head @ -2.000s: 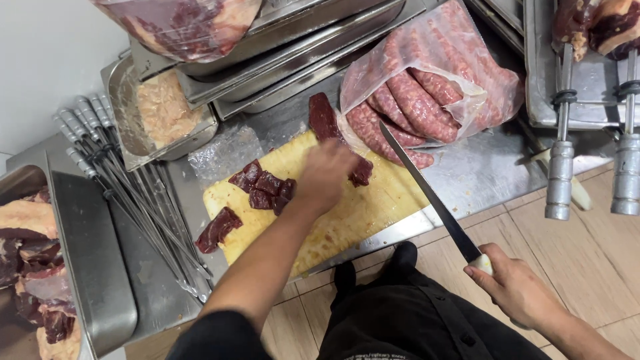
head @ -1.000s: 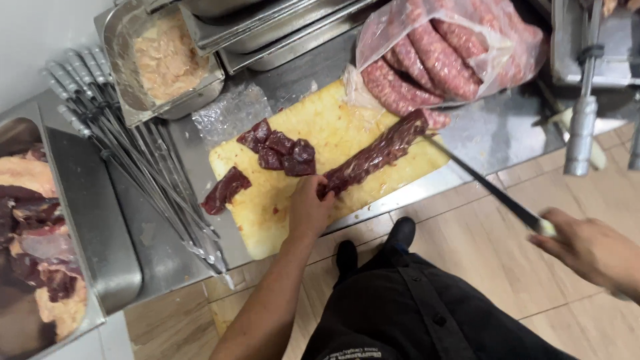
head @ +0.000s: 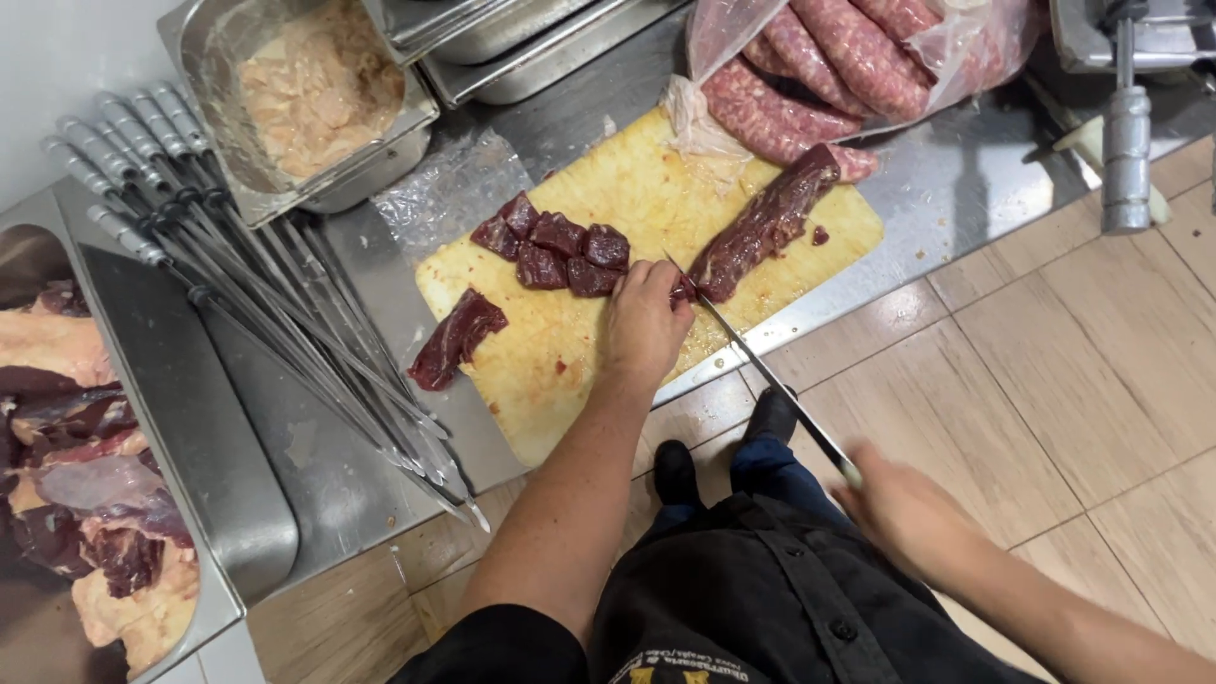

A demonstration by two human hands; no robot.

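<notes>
My left hand (head: pixel 651 318) presses on the yellow cutting board (head: pixel 560 380), its fingers closed on a small piece of dark red meat (head: pixel 680 293). In my right hand (head: pixel 888 503) is the handle of a long knife (head: pixel 774 380); its blade lies between that piece and the near end of a long strip of meat (head: pixel 765 223). Left of my left hand sit several meat chunks (head: pixel 560 249) in a cluster. A flatter piece of meat (head: pixel 458 339) rests over the board's left edge.
Metal skewers (head: pixel 313 332) lie at left, beside a steel pan of meat (head: pixel 233 475). Behind are a steel container of pale meat (head: pixel 323 90), crumpled plastic film (head: pixel 456 195) and bagged sausages (head: pixel 826 71). A skewer handle (head: pixel 1127 157) overhangs the counter's front edge at right.
The knife has moved from the strip's far right end to its near left end. My left hand now holds a small piece beside the strip. The view has shifted closer.
</notes>
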